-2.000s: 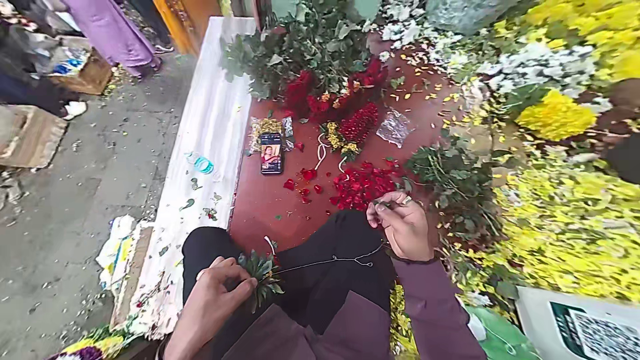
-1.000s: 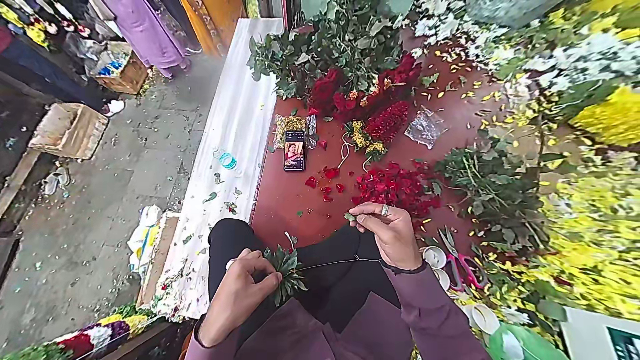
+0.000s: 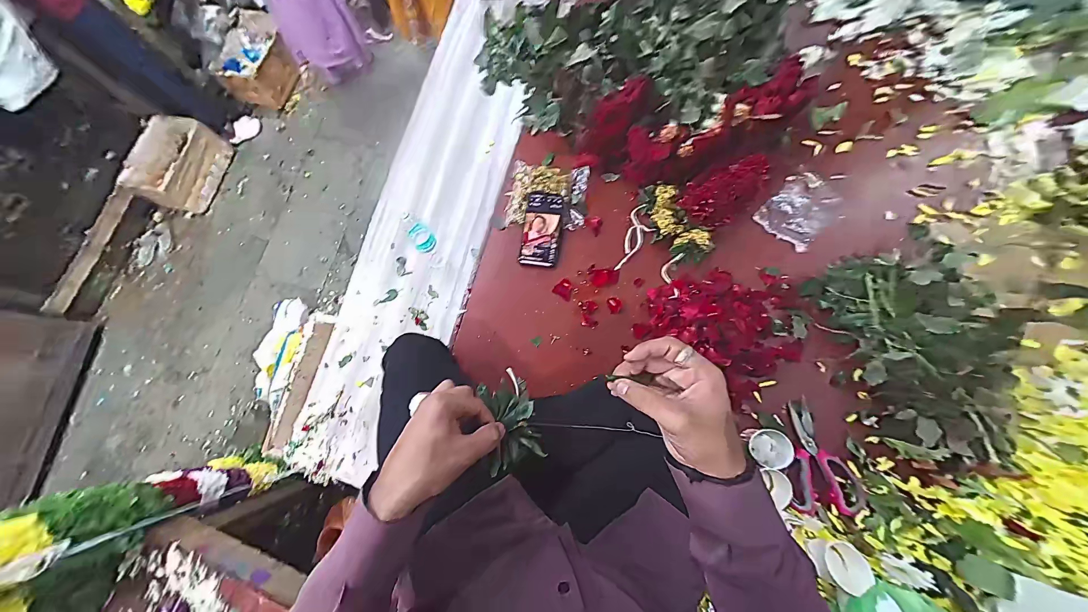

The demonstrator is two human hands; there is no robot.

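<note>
My left hand [image 3: 442,442] pinches a small bunch of green leaves [image 3: 512,416] above my lap. A thin thread [image 3: 595,426] runs from the bunch toward my right hand [image 3: 676,399], which wears a ring and holds a small green leaf [image 3: 636,377] between thumb and fingertips. Beyond my right hand lies a pile of red petals [image 3: 718,319] on the red surface. Scissors with pink handles [image 3: 820,472] lie to the right of my right wrist, beside small white cups [image 3: 771,449].
A phone [image 3: 541,229] with a lit screen lies ahead, near yellow-and-red flower pieces [image 3: 680,223] and clear plastic [image 3: 797,210]. Leafy stems [image 3: 909,340] and yellow flowers [image 3: 1050,450] are at right. White cloth [image 3: 425,204] runs along the left edge. A person in purple clothing [image 3: 319,34] stands beyond.
Both hands keep their holds on the leaf bunch and the small leaf. The thread between them looks straighter than two seconds ago. The view has shifted.
</note>
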